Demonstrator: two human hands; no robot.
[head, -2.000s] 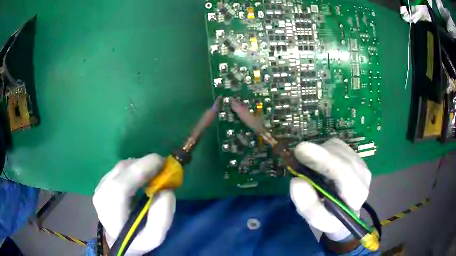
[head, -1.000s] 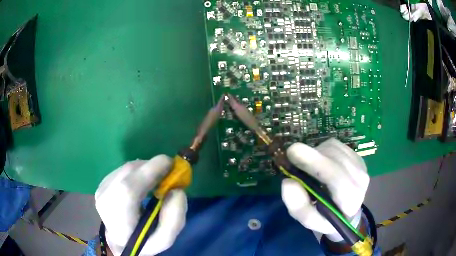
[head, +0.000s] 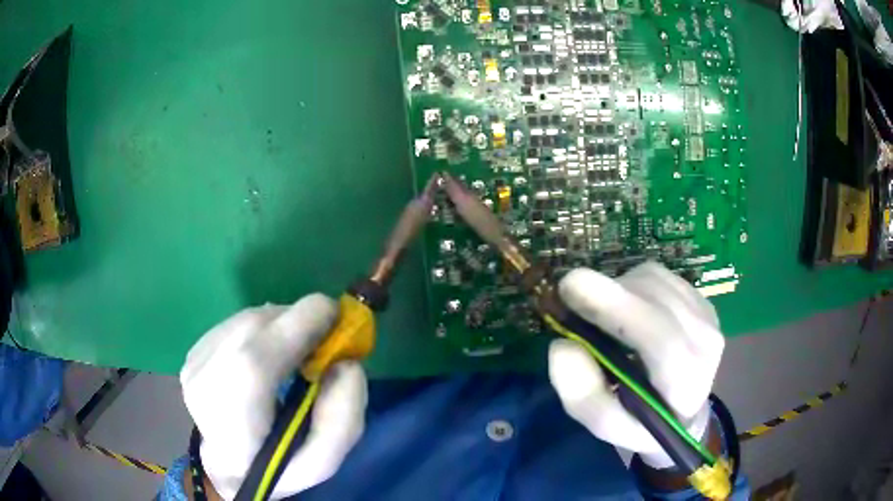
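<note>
A green circuit board (head: pixel 666 186) with rows of silver, black and yellow-orange parts lies in front of me. My left hand (head: pixel 269 391), in a white glove, grips a soldering iron (head: pixel 343 338) with a yellow collar. My right hand (head: pixel 641 362), also gloved, grips a second soldering iron (head: pixel 627 377) with a green-yellow stripe. Both iron tips meet at a small silver part (head: pixel 441 182) near the board's left edge, one from each side. The tips hide most of that part, and I cannot tell whether solder is melting.
The board lies on a green mat (head: pixel 196 147). Dark iron stands with yellow-brown sponges stand at the left (head: pixel 37 207) and right (head: pixel 847 223). A crumpled white and silvery mass (head: pixel 813 14) is at the top right. Blue cloth (head: pixel 34 396) shows at the lower left.
The iron tips were apart two seconds ago and have come together on the part. The board appears slightly higher in the picture. Both hands keep their grip.
</note>
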